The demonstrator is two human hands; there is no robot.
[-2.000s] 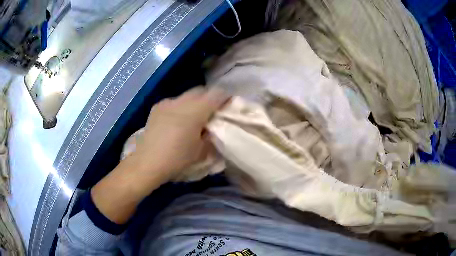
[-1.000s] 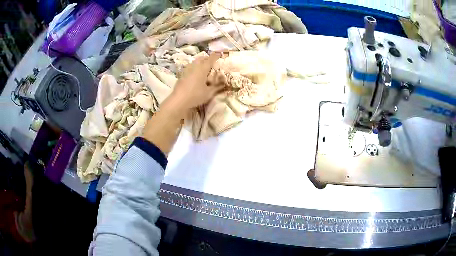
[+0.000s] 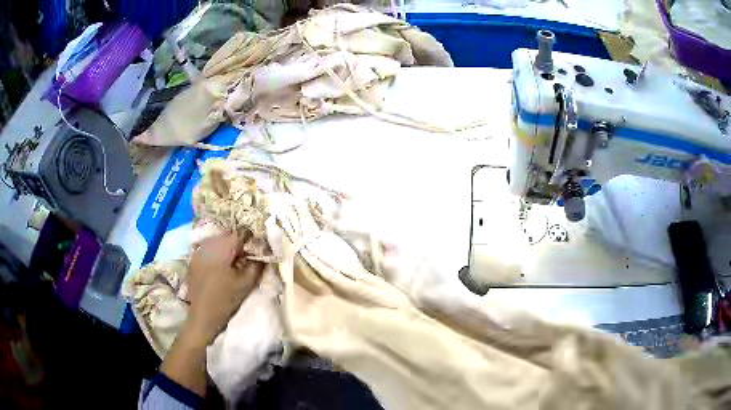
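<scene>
My left hand [image 3: 215,280] is closed on the gathered edge of a cream garment [image 3: 345,308] at the table's left front. The cloth stretches from the hand across the front edge to the lower right, where it is blurred. Its ruched elastic part [image 3: 240,196] bunches above my fingers, and more folds hang below the hand. My right hand is not clearly visible; a small skin-toned patch at the far right edge is too unclear to name. The lockstitch machine [image 3: 561,120] stands at the right over its needle plate [image 3: 553,256].
A cream garment pile [image 3: 312,72] with loose cords lies at the table's back left. A grey fan-like unit [image 3: 80,164], a purple basket [image 3: 104,64] and a purple box [image 3: 76,264] are at the left. A black phone [image 3: 691,272] lies right of the machine. A blue crate [image 3: 481,40] is behind.
The view has swung from lap to table. Since one second ago, my left hand has moved towards the front left, drawing cream cloth off the pile and uncovering blue JACK lettering. Cloth now spans the front edge.
</scene>
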